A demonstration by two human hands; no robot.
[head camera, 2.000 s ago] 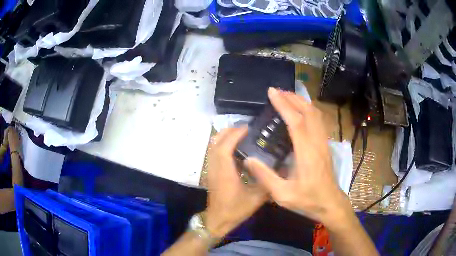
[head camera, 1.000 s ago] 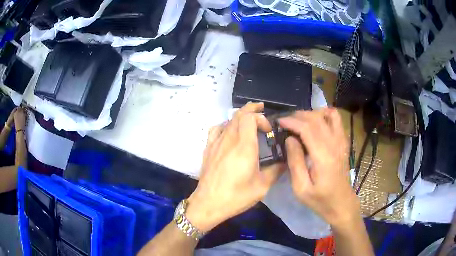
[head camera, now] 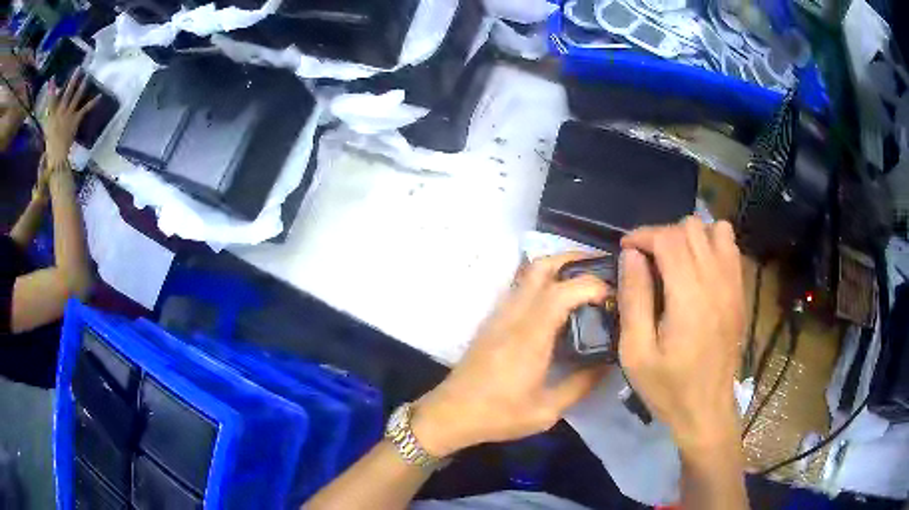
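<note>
My left hand (head camera: 518, 364), with a metal watch at the wrist, holds a small dark device part (head camera: 592, 329) with a greyish squarish face, over the bench. My right hand (head camera: 688, 324) is on the part's right side, its fingers bent over it and hiding much of it. A small black piece (head camera: 635, 403) shows just below my right hand; I cannot tell if it is joined to the part. A black plastic housing (head camera: 620, 184) lies flat on the bench just beyond my hands.
Black housings (head camera: 214, 129) lie on white wrinkled sheets at the left. A blue bin (head camera: 688, 82) of oval pieces is at the back. A black fan (head camera: 772, 179) and cables stand right on cardboard. Blue crates (head camera: 254, 423) are lower left. Another person's hand (head camera: 65, 125) is at far left.
The view has shifted left, so the bench items appear further right. The part in my hands is turned, its grey face now showing. The other person's hand is raised with fingers spread.
</note>
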